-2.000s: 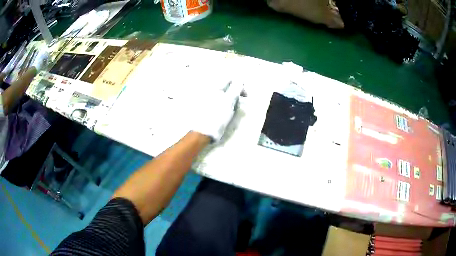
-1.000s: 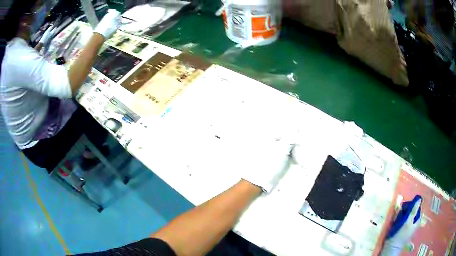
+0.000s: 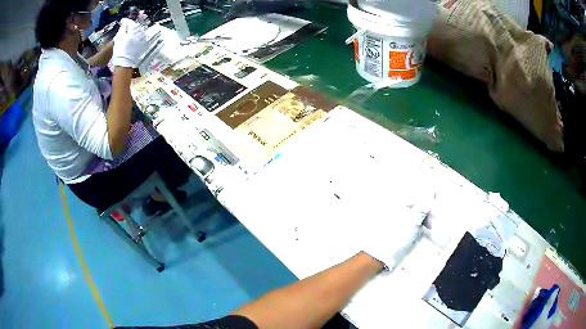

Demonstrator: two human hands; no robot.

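My left hand (image 3: 401, 239), in a white glove, is over the white bench cover (image 3: 308, 205), left of the black pad. Its fingers blend into the white cover, so its grip is unclear. The ragged black pad (image 3: 468, 273) lies on a small pale plate (image 3: 443, 308). My right hand (image 3: 541, 310), in a white glove with blue, is at the lower right over the pink-red sheet (image 3: 565, 283), partly cut off by the picture's edge. Its finger position is unclear.
A seated person (image 3: 80, 115) in white gloves works at the bench's far left. A white bucket (image 3: 389, 54) with an orange label stands on the green surface (image 3: 443, 115). A tan sack (image 3: 498, 64) lies behind at the right. Printed sheets (image 3: 270, 119) cover the left bench.
The view has swung left, showing more of the seated person and bench. My right hand, out of view two seconds ago, shows at the right. The other person's raised hand has shifted.
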